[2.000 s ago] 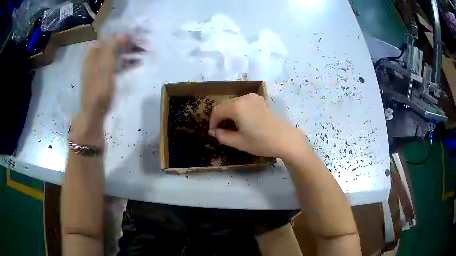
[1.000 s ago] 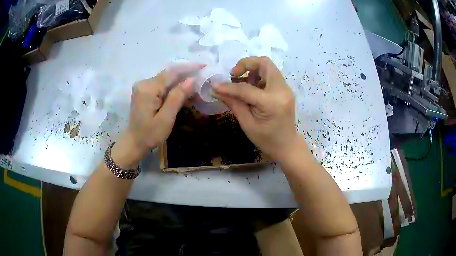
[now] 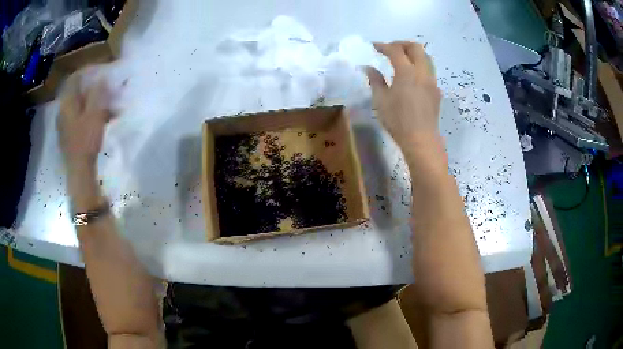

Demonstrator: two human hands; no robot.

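A cardboard parts tray (image 3: pixel 212 184) stands in the middle of the view, holding a heap of small dark fasteners (image 3: pixel 273 191). White translucent plastic pieces (image 3: pixel 294 51) lie in a pile behind the tray. My right hand (image 3: pixel 408 88) is at the right edge of that pile, back up, with thumb and fingers apart; whether its fingertips touch a piece is unclear. My left hand (image 3: pixel 85 123) is over the left side of the table and blurred; a faint whitish shape shows by its fingertips, too blurred to tell whether it is held.
The white table (image 3: pixel 287 262) has small dark specks scattered at right and left. A side box (image 3: pixel 72 58) with clear bags is at the upper left. A grey metal machine (image 3: pixel 557 102) stands to the right. Cardboard sheets (image 3: pixel 550 245) lean at the lower right.
My hands have parted from the round white piece they held over the tray. My left hand moved left, my right hand moved up and right to the pile. The tray is fully uncovered.
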